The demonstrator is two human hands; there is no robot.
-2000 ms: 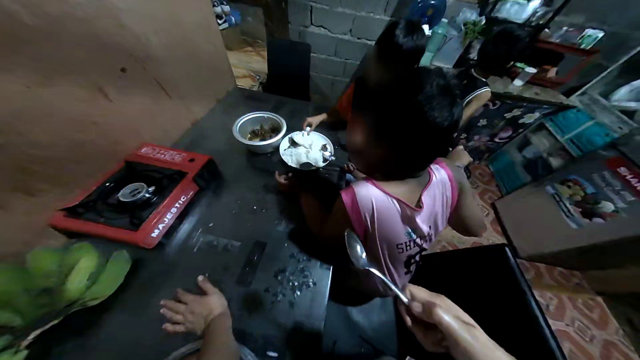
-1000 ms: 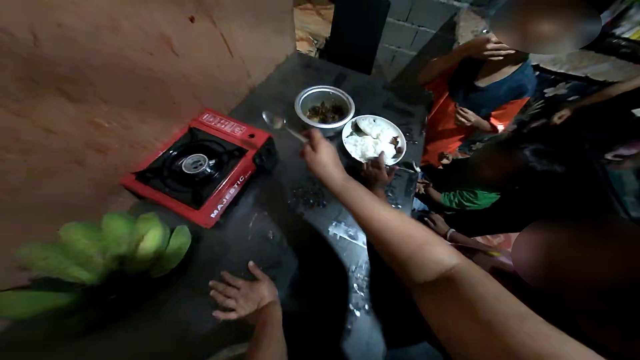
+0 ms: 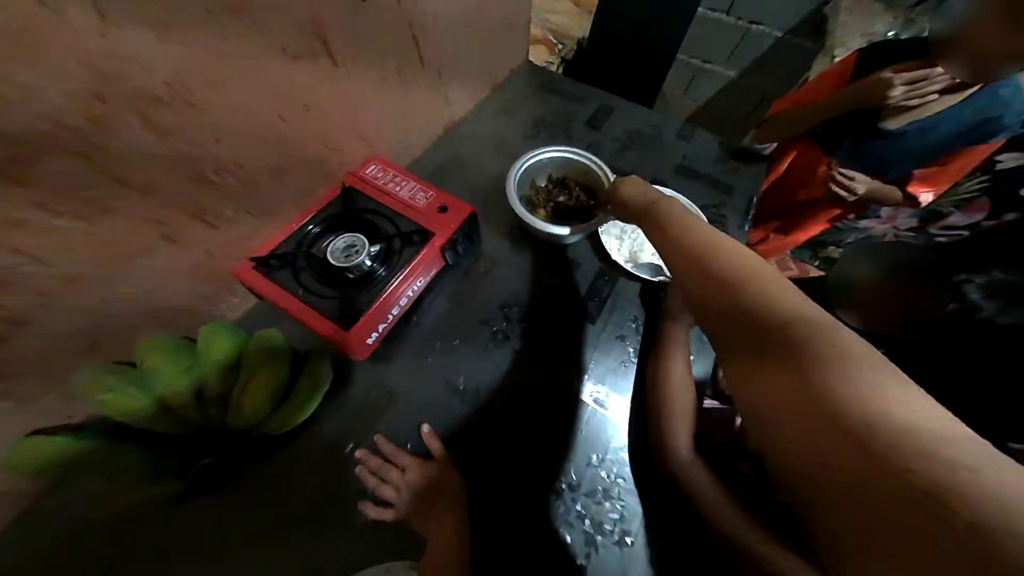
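My right hand (image 3: 632,198) is at the right rim of a metal pot (image 3: 524,212) that holds dark cooked food (image 3: 562,198); its fingers are mostly hidden, and the spoon seen earlier does not show in it. Partly behind my right forearm is a white plate of rice (image 3: 630,243) with a spoon (image 3: 652,270) on it. My left hand (image 3: 408,480) rests with fingers spread on the dark tabletop, in front of the red stove, holding nothing.
A red portable gas stove (image 3: 360,252) stands left of the pot, by the wall. Green bananas (image 3: 216,376) lie nearer at the left. Another person's arm (image 3: 672,384) reaches toward the plate beneath my forearm. A person in orange (image 3: 808,168) is at the table's far right.
My right hand, with a spoon in it earlier, has moved forward from left of the pot to the pot's right rim. My left hand stays on the table.
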